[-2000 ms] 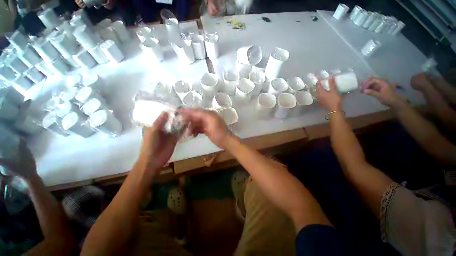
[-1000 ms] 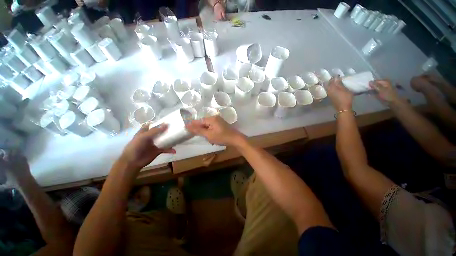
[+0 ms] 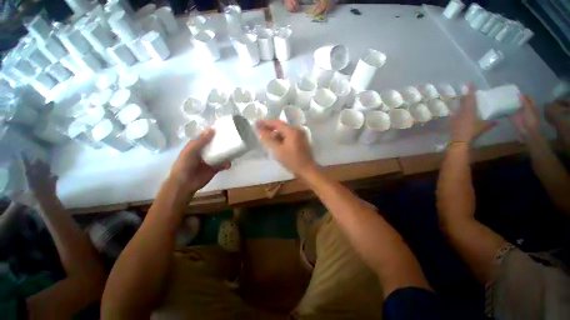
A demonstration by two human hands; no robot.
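My left hand (image 3: 192, 164) grips a white container (image 3: 224, 142) from its left and below, above the table's front part. The container is tilted, with its dark open end towards my right hand. My right hand (image 3: 286, 145) is just right of that open end, blurred, with its fingers bent together. Whether its fingertips hold a bit of clear film I cannot tell. Standing open containers (image 3: 323, 102) are clustered behind my hands, rims up.
Bagged containers (image 3: 129, 114) lie at left, with more piled behind. A double row of small containers (image 3: 400, 117) stands at right. A neighbour's hands (image 3: 464, 119) hold a white piece at right. Another person's hand (image 3: 39, 178) is at left. The table's brown edge (image 3: 369, 167) runs in front.
The wrapped-looking piece seen first in my hands is replaced by an open-ended container. My right hand has drawn slightly away from its opening. The camera view has shifted; the neighbour's hands have moved right.
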